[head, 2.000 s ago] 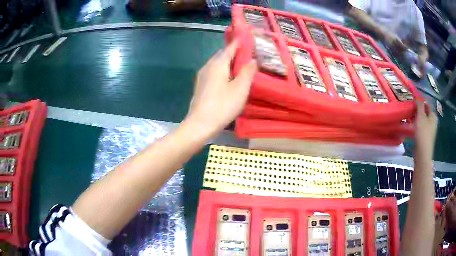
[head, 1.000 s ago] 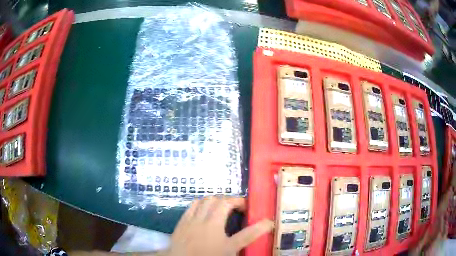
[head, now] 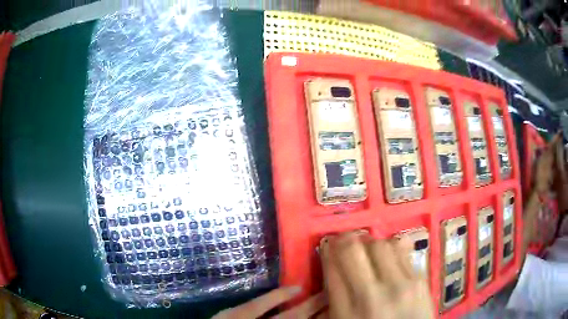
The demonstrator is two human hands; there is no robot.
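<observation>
A red foam tray (head: 398, 212) holds gold phone bodies in two rows; one phone body (head: 336, 140) lies in the far left pocket. My right hand (head: 377, 274) is over the near row, its fingers bent down on the phone body in the near left pocket and hiding most of it. Whether it holds a small piece is hidden. My left hand (head: 274, 305) is blurred at the bottom edge, beside the tray's near left corner, mostly cut off. Left of the tray lies a grid of small dark lens pieces (head: 168, 243) under glaring clear film (head: 162, 68).
A yellow sheet with rows of holes (head: 349, 40) lies beyond the tray. More red trays stand at the far side (head: 436, 19) and left edge (head: 5, 187). Another person's hand (head: 545, 174) and black strips (head: 492, 71) are at the right. The bench (head: 43, 156) is green.
The stacked red trays are no longer in my hands; the view has turned down to the near tray. My right hand has come over its near left pockets. The film sheet shows further left and nearer.
</observation>
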